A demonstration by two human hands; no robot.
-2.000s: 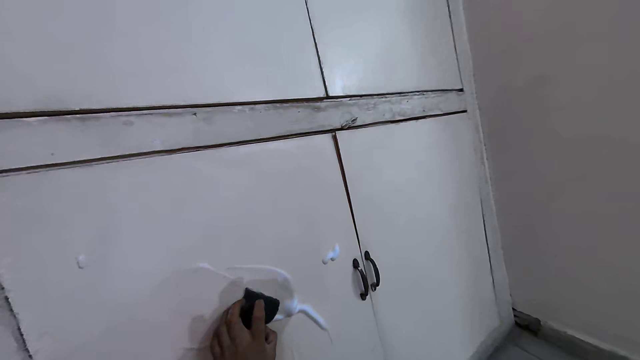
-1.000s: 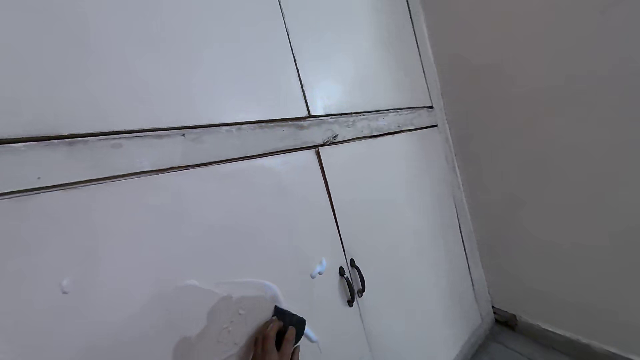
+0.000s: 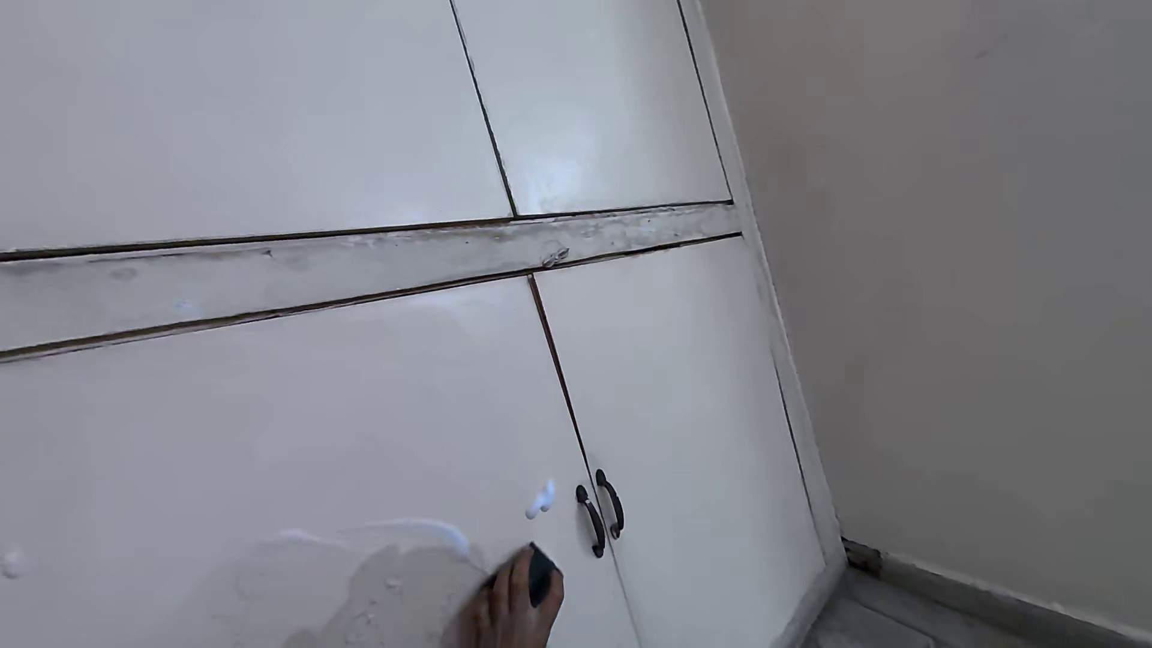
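My left hand (image 3: 517,598) reaches up from the bottom edge, its fingers closed around a dark scrubbing sponge (image 3: 542,576) pressed to the white cabinet door (image 3: 360,432). White foam (image 3: 432,529) lies in a curved streak to the left of the hand. A small foam blob (image 3: 542,499) sits above the hand, and another foam blob (image 3: 13,563) is at the far left. A wet patch (image 3: 387,585) with small bubbles spreads left of the fingers. Two dark curved handles (image 3: 594,522) flank the door seam to the right of the sponge. My right hand is out of view.
A smudged horizontal rail (image 3: 387,261) divides the lower doors from the upper doors (image 3: 252,117). A small metal latch (image 3: 555,257) is on the rail. The plain wall (image 3: 954,270) meets the cabinet frame at the right, with grey floor (image 3: 864,616) and a skirting strip (image 3: 1008,607) below.
My hand has moved right across the door with the sponge, toward the handles. The foam streak beside it has thinned, and a wet patch shows to its left.
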